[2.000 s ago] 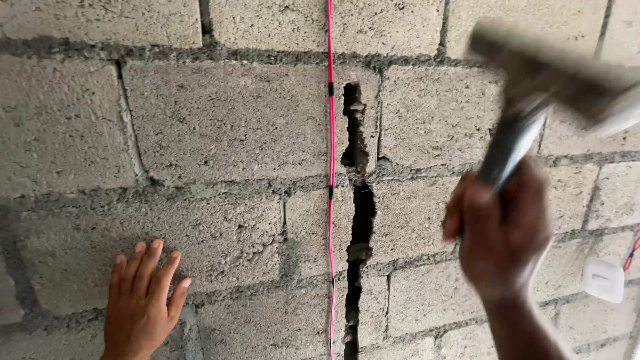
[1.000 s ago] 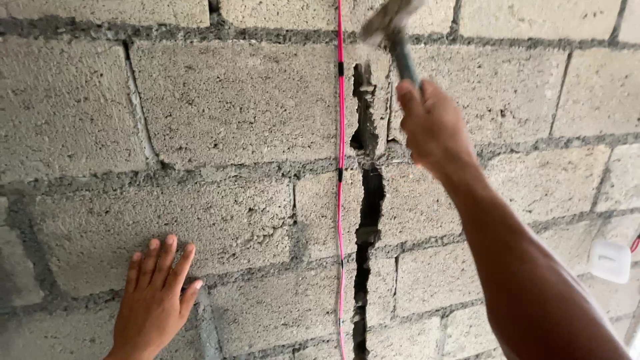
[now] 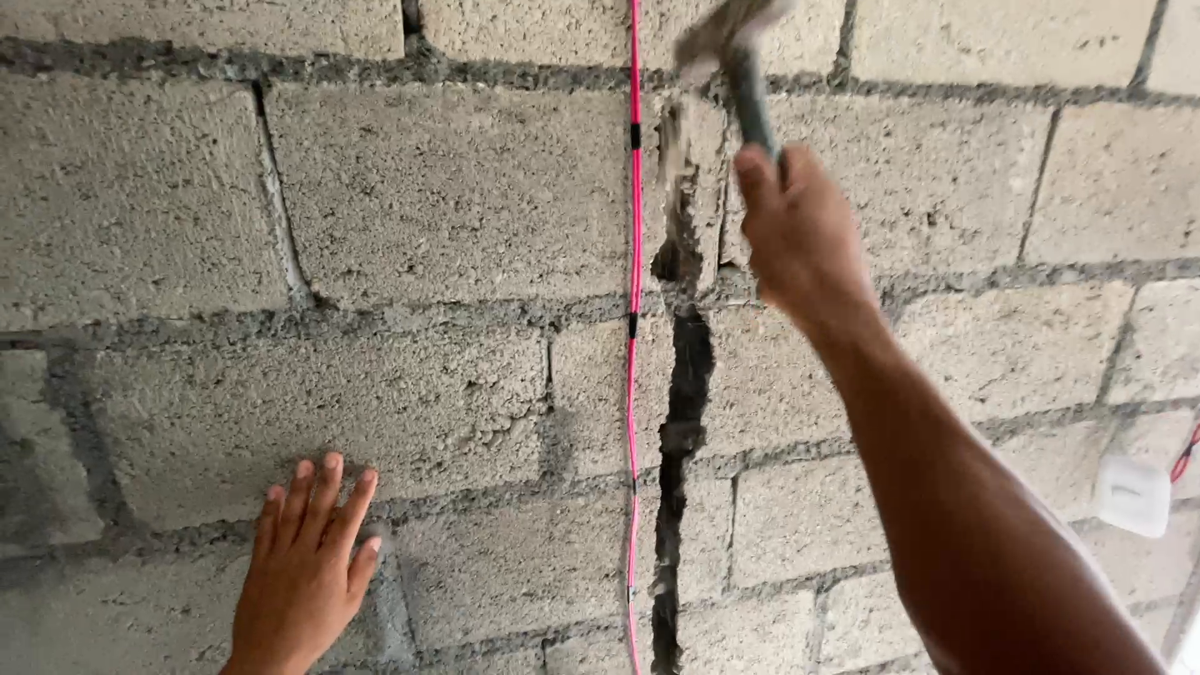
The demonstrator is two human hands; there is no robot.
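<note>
My right hand point(image 3: 806, 230) grips the handle of a hammer point(image 3: 745, 89), whose blurred head is near the top edge, above the upper end of a chipped vertical groove point(image 3: 689, 375) in the concrete block wall point(image 3: 450, 187). Whether the head touches the wall, I cannot tell. Just left of the groove runs a pink cable point(image 3: 636, 234) with black tape bands. My left hand point(image 3: 309, 553) rests on the blocks at the lower left, fingers spread, holding nothing.
At the right edge a white plastic box point(image 3: 1132, 495) is on the wall, with a red wire point(image 3: 1186, 455) beside it. Rough mortar joints run between the blocks.
From two seconds ago, my right hand and the hammer have moved left and up, toward the groove's upper end. The groove's upper part looks wider and lighter. My left hand stays on the wall.
</note>
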